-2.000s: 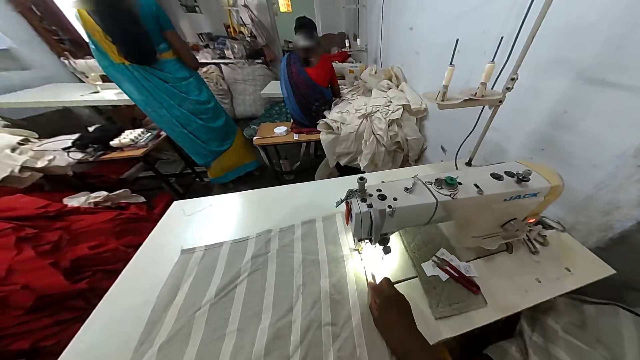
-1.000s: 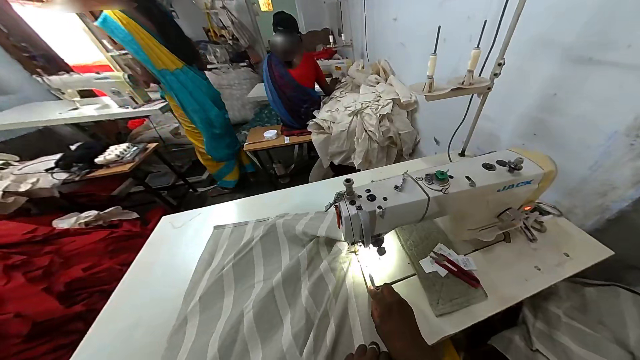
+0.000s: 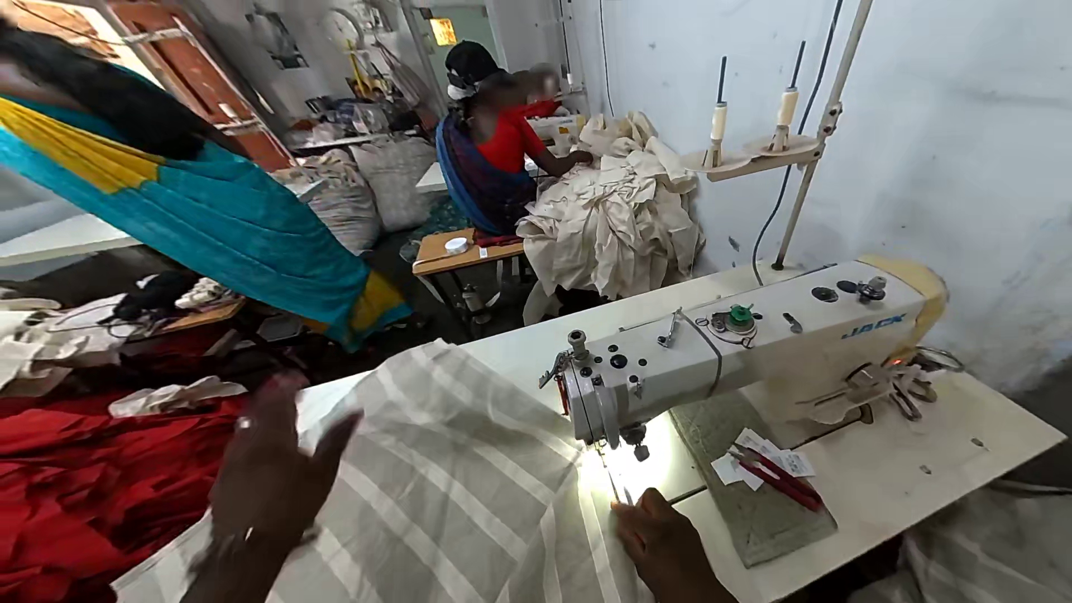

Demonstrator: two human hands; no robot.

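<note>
A grey cloth with pale stripes (image 3: 435, 477) lies over the white sewing table, its right part under the head of the Jack sewing machine (image 3: 670, 343). My right hand (image 3: 662, 536) is just in front of the lit needle area, closed on a thin metal tool (image 3: 618, 481), perhaps a pair of thread snips; its tip is near the needle. My left hand (image 3: 272, 469), blurred, is raised over the left part of the cloth with thumb and fingers apart, holding nothing.
Red-handled scissors (image 3: 779, 477) and paper labels (image 3: 737, 469) rest on a grey pad (image 3: 754, 536) right of the needle. A thread stand (image 3: 804, 184) rises behind. Red fabric (image 3: 100, 494) is heaped left; a person (image 3: 494, 142) sits by cream cloth (image 3: 620, 209), another stands at the left (image 3: 226, 209).
My left hand has come into view, raised at the left. The striped cloth, flatter two seconds ago, is bunched and shifted near the machine. The standing person appears farther left.
</note>
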